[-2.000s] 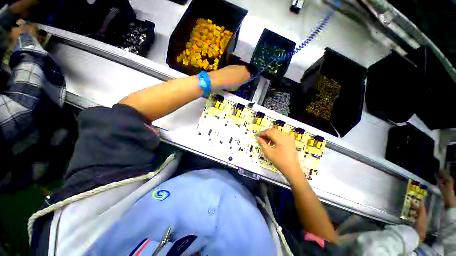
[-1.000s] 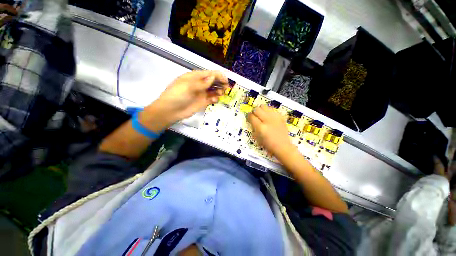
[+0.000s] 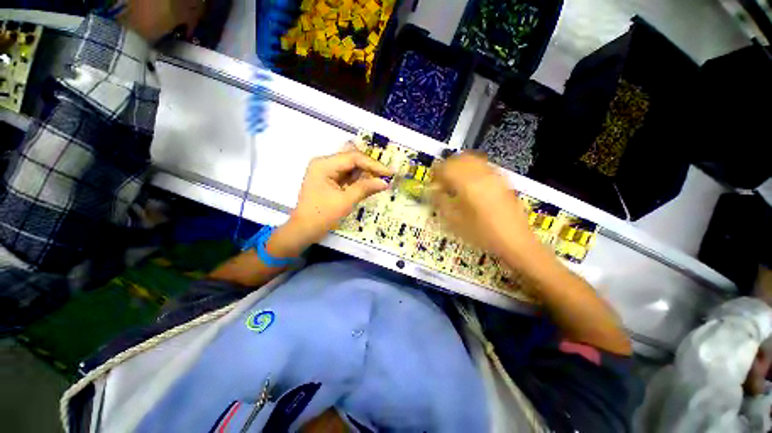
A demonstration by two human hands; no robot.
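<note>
A pale yellow circuit board panel (image 3: 406, 232) lies on the rail in front of me, with a row of yellow and black parts (image 3: 577, 236) along its far edge. My left hand (image 3: 339, 188), with a blue strap (image 3: 269, 246) on the wrist, is over the panel's left end, thumb and fingertips pinched on a tiny part near the yellow parts. My right hand (image 3: 476, 196) is blurred over the panel's middle, right beside the left fingertips. Whether it holds anything is not clear.
Behind the rail (image 3: 216, 72) stand black bins with yellow blocks (image 3: 340, 30), blue parts (image 3: 418, 91), green parts (image 3: 498, 32), silver-grey parts (image 3: 510, 137) and gold-brown parts (image 3: 616, 127). A checked sleeve (image 3: 106, 110) is at left, a person in white (image 3: 719, 368) at right. A blue coiled cord (image 3: 256, 101) crosses the rail.
My left hand came back from the bins to the panel, and its fingertips have now closed together. My right hand has lifted slightly towards the panel's far edge. The view has shifted.
</note>
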